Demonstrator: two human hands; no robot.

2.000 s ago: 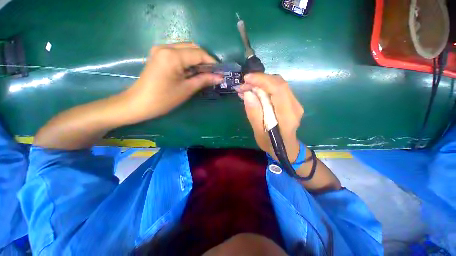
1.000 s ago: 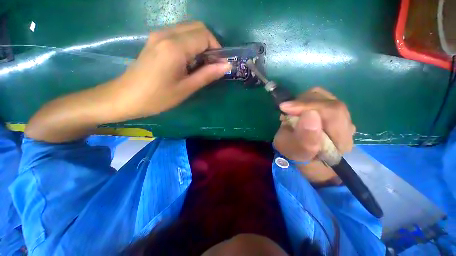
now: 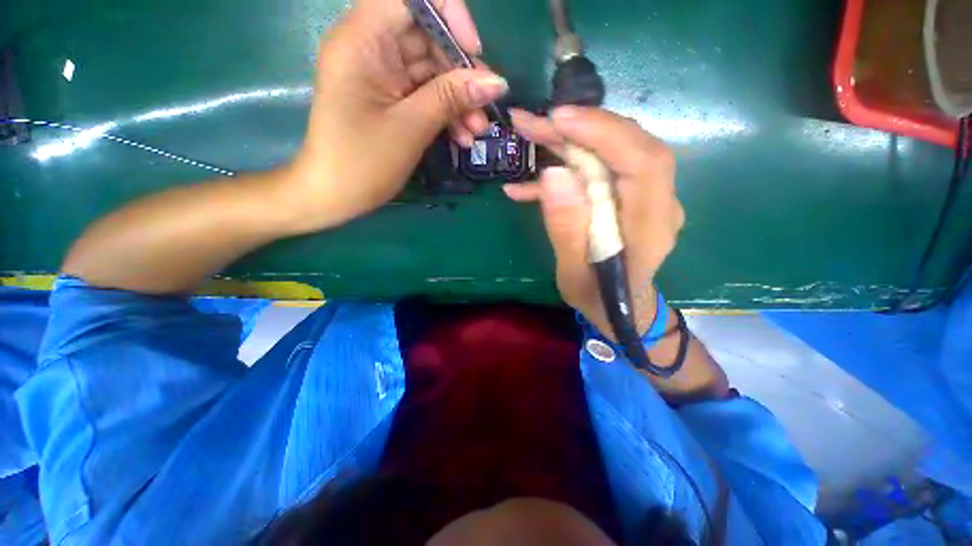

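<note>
A small black electronic module point(image 3: 496, 153) with white and silver spots sits in a dark fixture point(image 3: 443, 171) on the green bench, between my hands. My left hand point(image 3: 400, 107) holds a narrow dark strip point(image 3: 437, 32) with a row of light dots, tilted above the module; its lower end is near the module's top edge. My right hand point(image 3: 613, 192) holds the soldering iron point(image 3: 604, 219) by its pale grip, its metal end pointing away from me and cut off at the top edge. My right fingertips are beside the module's right side.
A red tray point(image 3: 849, 75) with a round tan-rimmed pot point(image 3: 934, 53) stands at the upper right, with black cables below it. A thin solder wire point(image 3: 160, 151) comes from a dark object at the left edge. A small white scrap point(image 3: 69, 70) lies at the upper left.
The dark strip was flat over the module and is now raised and tilted in my left hand. The iron's tip has left the module and points away; my right hand has moved up and left to it.
</note>
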